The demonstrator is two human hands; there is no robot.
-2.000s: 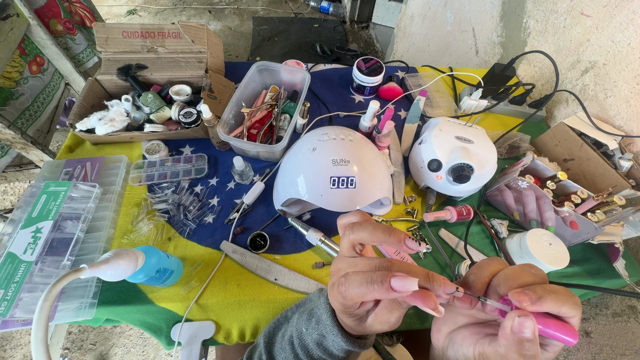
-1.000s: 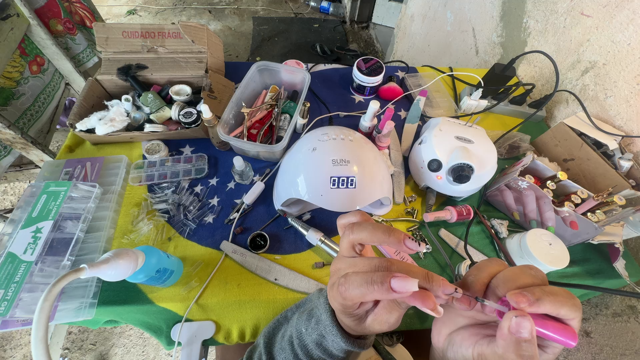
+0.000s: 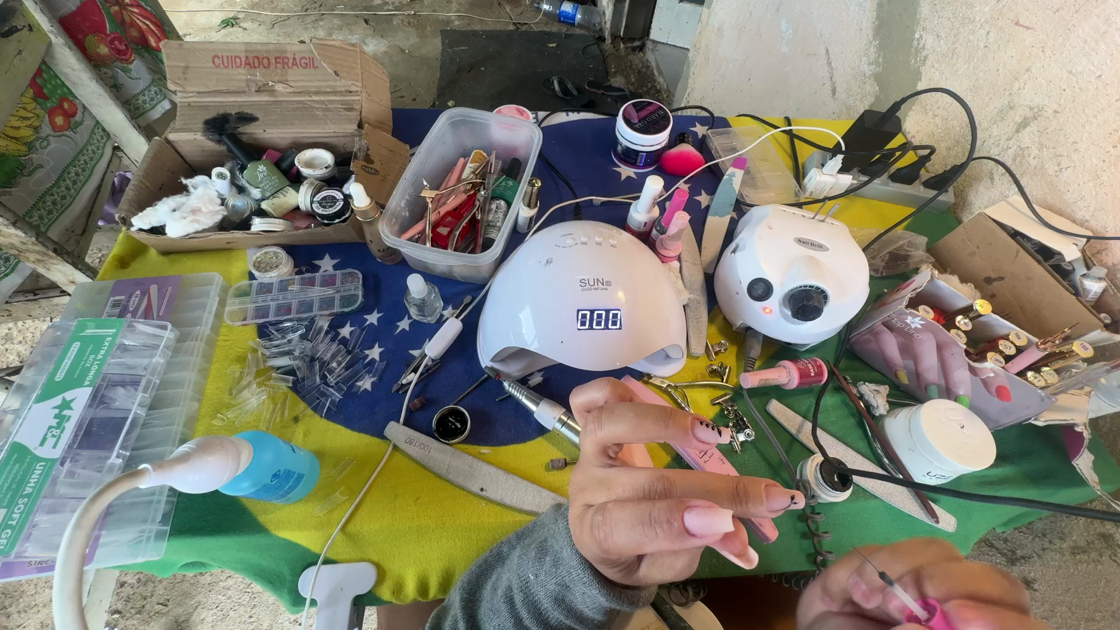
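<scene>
My left hand (image 3: pixel 665 490), in a grey sleeve, is held over the table's near edge with its fingers apart and nothing in it. Its long nails are pale pink, and at least two bear thin black marks. At the bottom right my right hand (image 3: pixel 919 586) grips a fine brush (image 3: pixel 891 584) with a pink handle; the thin tip points up and left, apart from the left hand. A small open pot with dark contents (image 3: pixel 451 423) lies left of the left hand. Another small pot (image 3: pixel 825 479) stands between the hands, farther back.
Behind the hands stand a white nail lamp (image 3: pixel 582 297) and a nail drill unit (image 3: pixel 792 276), with cables around. A drill handpiece (image 3: pixel 542 407), nail files (image 3: pixel 472 468), a white jar (image 3: pixel 938 442) and a blue pump bottle (image 3: pixel 271 468) lie or stand close by. A plastic bin (image 3: pixel 464 254) holds tools.
My right hand has moved down and to the right with the brush, away from the left hand's fingertips, where the brush tip was before. The left hand stays in about the same place.
</scene>
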